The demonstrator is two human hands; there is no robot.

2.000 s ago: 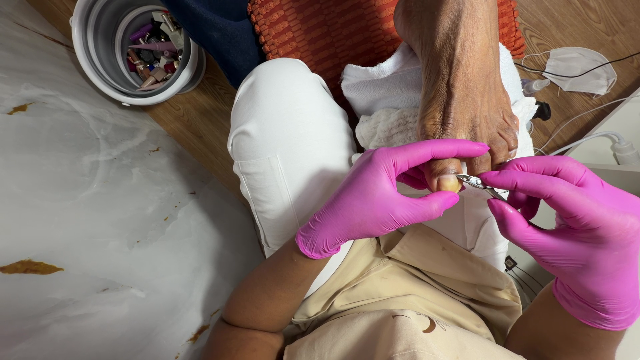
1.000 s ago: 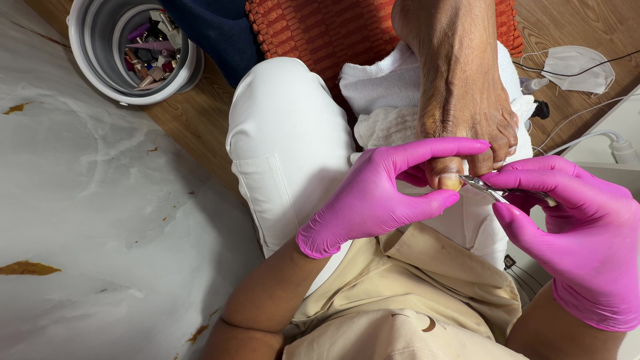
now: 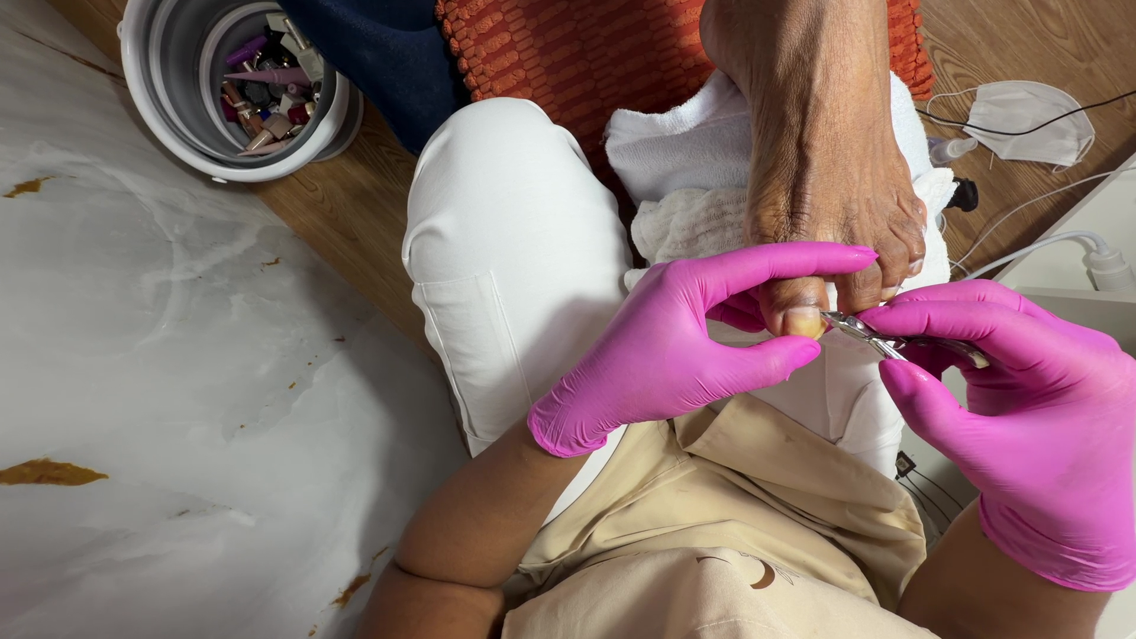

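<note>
Another person's bare foot (image 3: pixel 821 160) rests on white towels (image 3: pixel 679 151) with its toes toward me. My left hand (image 3: pixel 674 346), in a pink glove, holds the big toe (image 3: pixel 792 297), its thumb at the toe tip and its index finger reaching across the toes. In my right hand (image 3: pixel 1021 390), also gloved in pink, are metal cuticle nippers (image 3: pixel 874 335). Their tip touches the side of the big toenail (image 3: pixel 801 321); whether the jaws are apart is too small to tell. The nail's free end looks yellowish.
A grey and white bucket (image 3: pixel 146 106) holding nail polish bottles stands at upper left beside a marbled surface (image 3: pixel 177 373). An orange textured cushion (image 3: pixel 577 53) lies behind the towels. At right are a white face mask (image 3: pixel 1029 120), cables and a white plug (image 3: pixel 1108 266).
The nippers in my right hand have shifted slightly in angle at the big toenail, and more of their handle shows. My left hand keeps its hold on the toe.
</note>
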